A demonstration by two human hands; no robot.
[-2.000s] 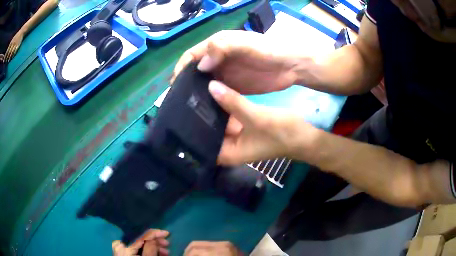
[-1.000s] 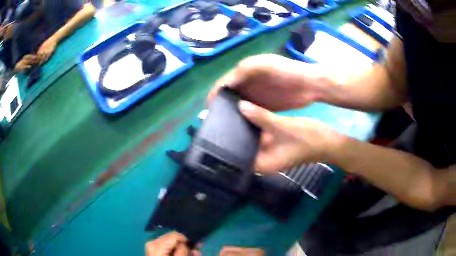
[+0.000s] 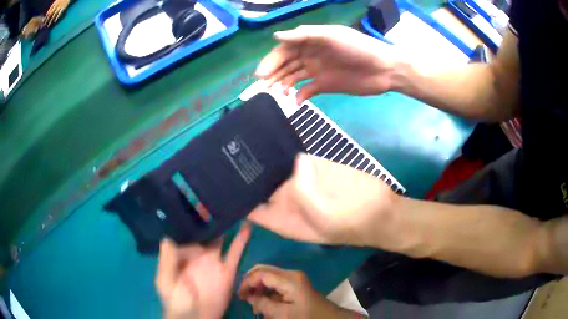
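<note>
A black hinged charging stand [image 3: 215, 165] is tilted above the bench, its printed underside and rectangular opening showing. Another person's hand [image 3: 324, 202] is at its right edge. My left hand [image 3: 196, 277] comes from the bottom edge, blurred, with spread fingers at the stand's lower left edge. Some fingertips are hidden, so its grip is unclear. My right hand [image 3: 286, 296] is low in the picture, fingers curled, apart from the stand. A dark spot shows between its fingers; I cannot tell what it is. A white liner sheet with black strips [image 3: 339, 140] lies beyond the stand.
The other person's second hand [image 3: 336, 62] is over the sheet's blank end. Blue trays with headphones [image 3: 118, 68] stand at the back left; another blue tray [image 3: 430, 40] is at the back right. A green-teal bench [image 3: 68, 261] runs beneath. Another person's hands [image 3: 47, 19] show far left.
The stand has turned flatter, its print and opening now facing me. The other person's far hand has let go of it. My left hand has risen to its edge. More of the strip sheet shows.
</note>
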